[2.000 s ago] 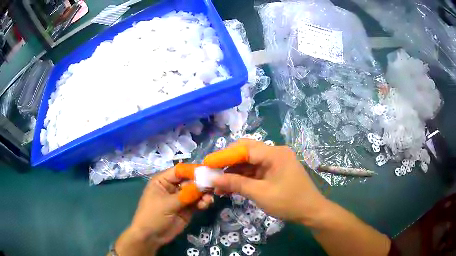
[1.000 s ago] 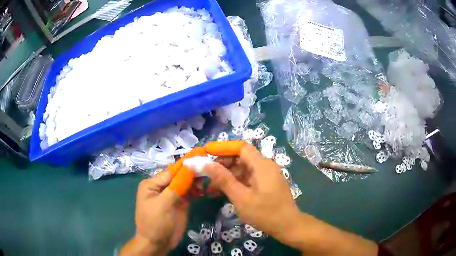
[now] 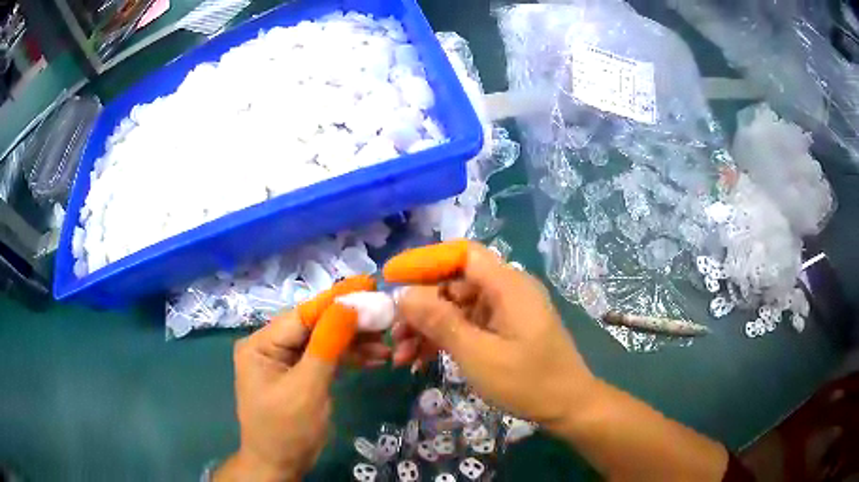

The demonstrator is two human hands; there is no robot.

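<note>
My left hand [image 3: 297, 367], with orange finger cots on thumb and index finger, holds a small white piece [image 3: 372, 310] between the fingertips. My right hand [image 3: 499, 329], with an orange cot on the index finger, meets it at the piece's right side. Its bare thumb tip is beside the piece and a small pale bit shows there; I cannot tell whether it is a separate part. Clear inserts with holed white faces [image 3: 441, 444] lie loose below the hands, partly hidden by them.
A blue bin [image 3: 283, 209] heaped with white pieces stands upper left, over a clear bag of white caps [image 3: 202, 306]. A labelled poly bag [image 3: 603, 188] lies right of it. A pen-like tool [image 3: 655, 325] lies at its lower edge. A cloudy bunched bag [image 3: 777, 179] is far right.
The orange-tipped right index finger has lifted off, and the white piece now shows more clearly in my left fingertips. My left hand has shifted slightly left.
</note>
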